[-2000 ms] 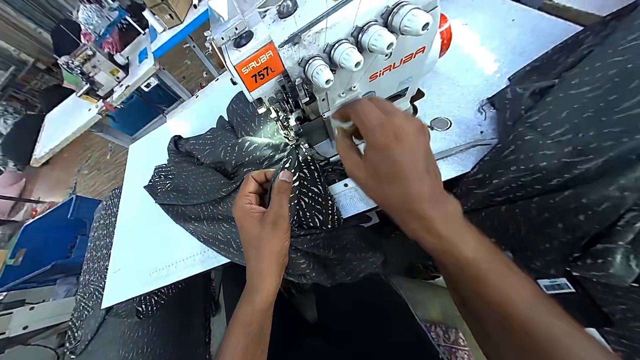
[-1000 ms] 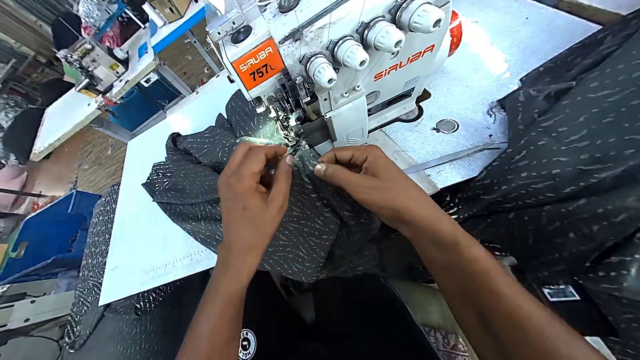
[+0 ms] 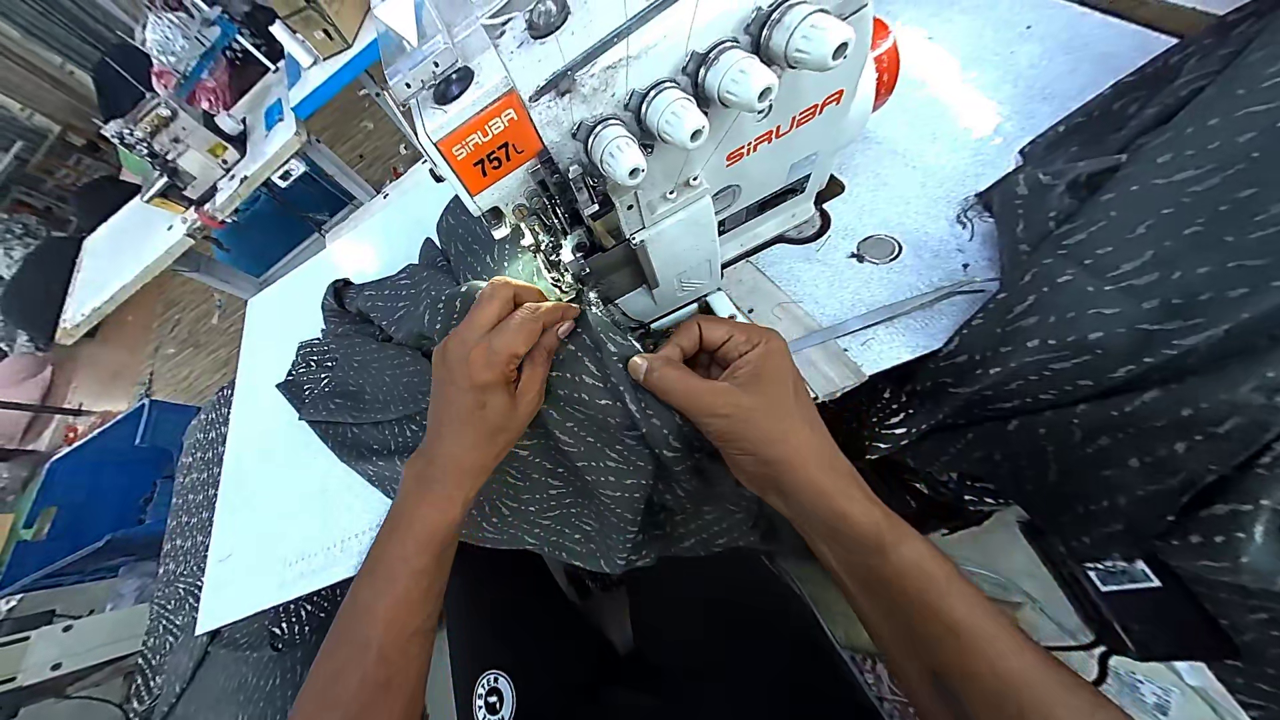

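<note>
Dark grey fabric with pale flecks [image 3: 590, 460] lies bunched under the presser foot area of a white Siruba overlock sewing machine [image 3: 640, 90]. Close in front of the needle area [image 3: 565, 270], my left hand [image 3: 490, 370] pinches the fabric between thumb and fingers. To its right, my right hand [image 3: 715, 385] pinches the fabric's edge between thumb and index finger, beside the machine's front cover. A small light shines on the cloth at the needle. The foot itself is partly hidden by my left fingers.
More flecked fabric [image 3: 1130, 300] is heaped on the right of the white table [image 3: 290, 470]. A flat metal strip [image 3: 880, 315] lies right of the machine. Another sewing machine [image 3: 180, 145] stands on a table at the upper left, above a blue bin [image 3: 95, 490].
My right hand was raised in front of the machine two seconds ago; it has come down to the fabric and now grips its edge. My left hand has moved up nearer the needle area.
</note>
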